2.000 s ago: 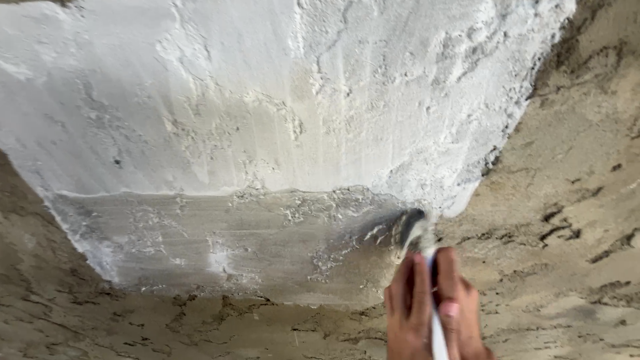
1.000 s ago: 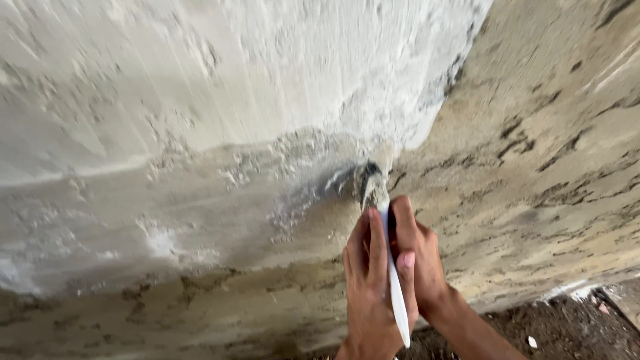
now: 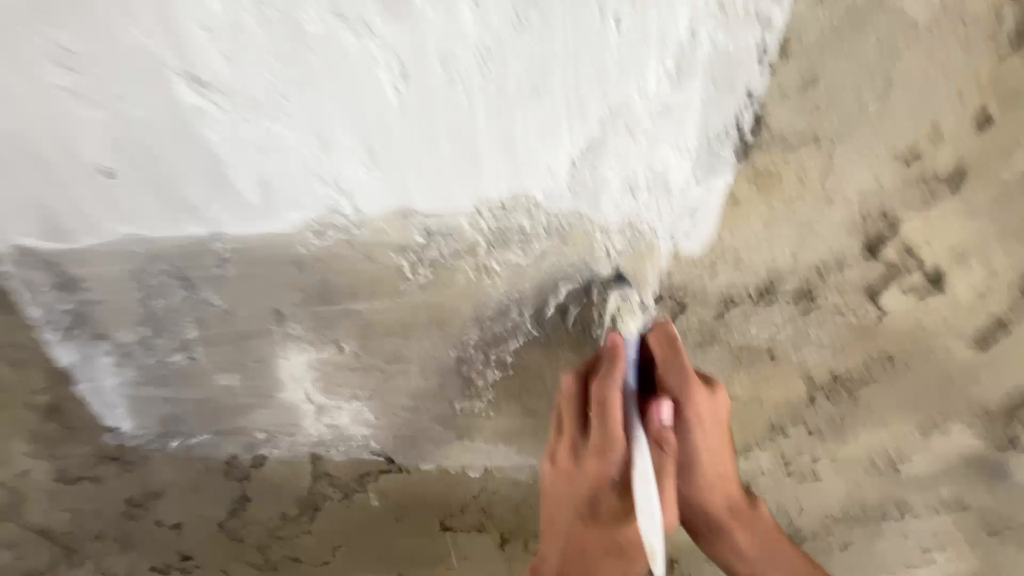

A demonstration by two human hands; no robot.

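Observation:
Both my hands close around one paintbrush with a slim white handle, low and right of the middle of the view. My left hand wraps it from the left, and my right hand grips it from the right, close to the head. White coating clots the brush head, which meets the wall just under the lower right corner of a bright white painted area. Left of the brush lies a greyish, thinly coated band with white smears and a rough wet streak.
Bare, pitted tan wall plaster extends on the right. More bare, cracked wall surface runs along the bottom, below the coated band. The painted area has an uneven, slanting right edge.
The view has shifted, and the ground seen at lower right one second ago is out of frame. Both hands keep hold of the brush near the same corner of the paint.

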